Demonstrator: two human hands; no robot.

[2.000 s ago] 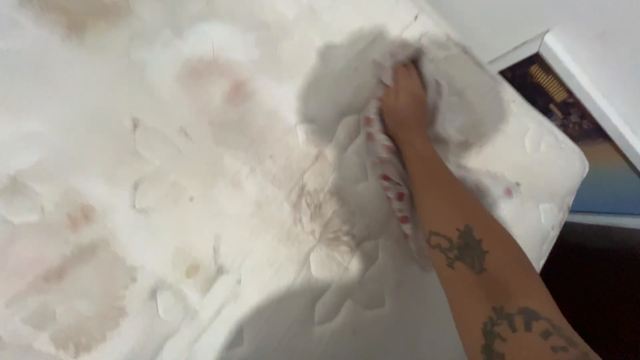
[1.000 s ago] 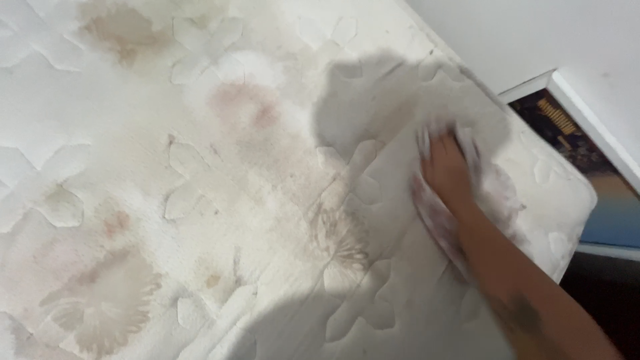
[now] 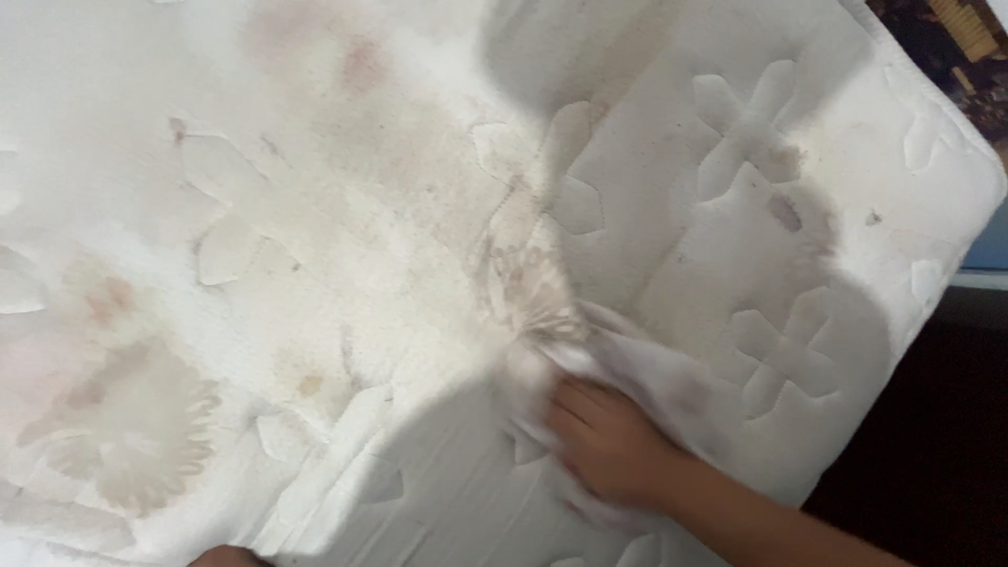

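A white quilted mattress with brown, yellowish and pink stains fills most of the view. My right hand, blurred by motion, is closed on a pale cloth with reddish marks and presses it on the mattress, just below a fan-shaped brown stain. Part of the cloth trails out around the hand. At the bottom edge, left of the middle, only a small piece of my left hand shows; its fingers cannot be made out.
A framed picture is beyond the mattress corner at the upper right. Dark floor or shadow lies past the right edge. Shadows fall across the mattress's right half and lower middle.
My right hand and the cloth have moved from the shaded area near the mattress's far corner down to the fan-shaped stain. A bit of my left hand has appeared. The view has shifted.
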